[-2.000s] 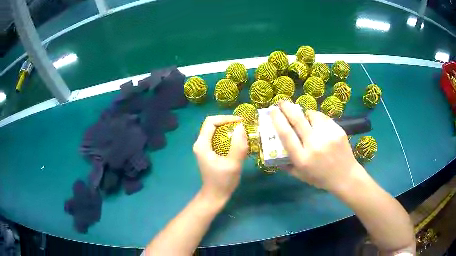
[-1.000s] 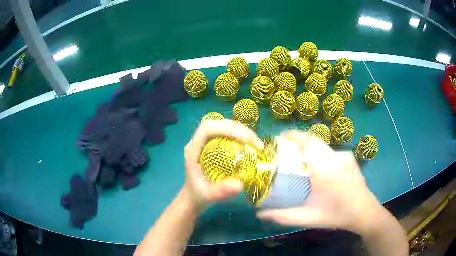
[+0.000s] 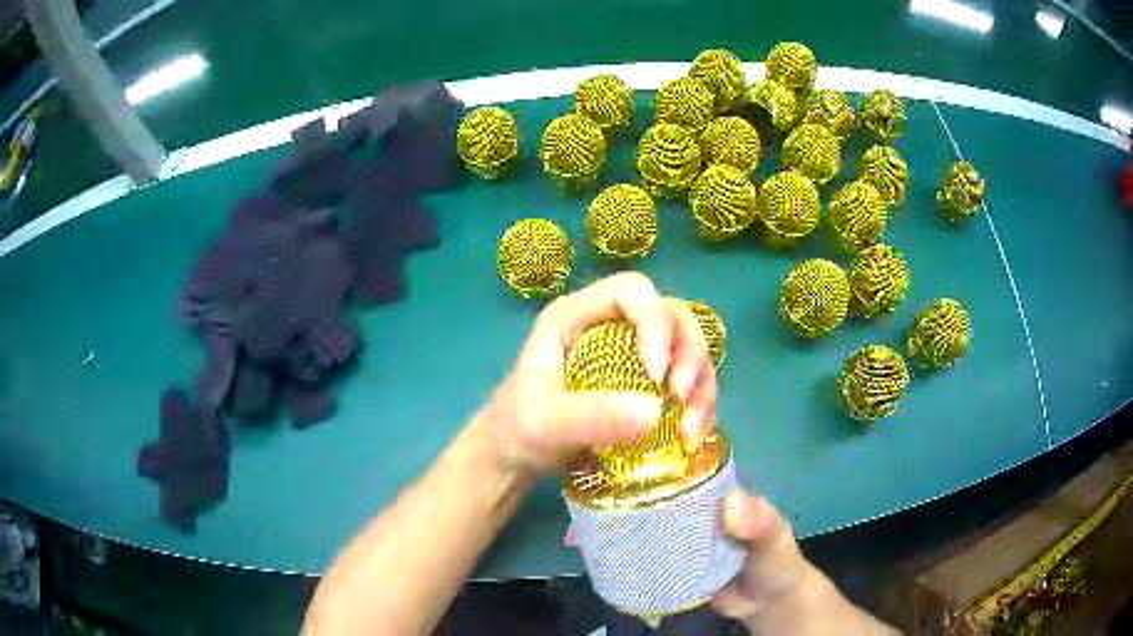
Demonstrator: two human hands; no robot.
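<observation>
My left hand [image 3: 603, 367] is closed around a gold mesh head [image 3: 611, 358], which sits on the gold rim of a wide microphone body [image 3: 659, 547] with a pale patterned wrap. My right hand [image 3: 760, 557] holds the body from its right side; part of that hand is hidden behind it. The body is upright, tilted slightly, near the table's front edge. The handle is not visible. Several loose gold mesh heads [image 3: 724, 201] stand on the green table beyond my hands.
A heap of dark foam pieces [image 3: 276, 276] lies on the left of the green table [image 3: 423, 373]. A white rail [image 3: 547, 85] runs along the back, with a glossy green belt [image 3: 373, 44] beyond. A brown carton [image 3: 994, 553] is below the table edge at the lower right.
The microphone body has turned from lying sideways to upright and moved closer to the front edge. My left hand now grips the head on top of it; my right hand has moved lower. The view has shifted.
</observation>
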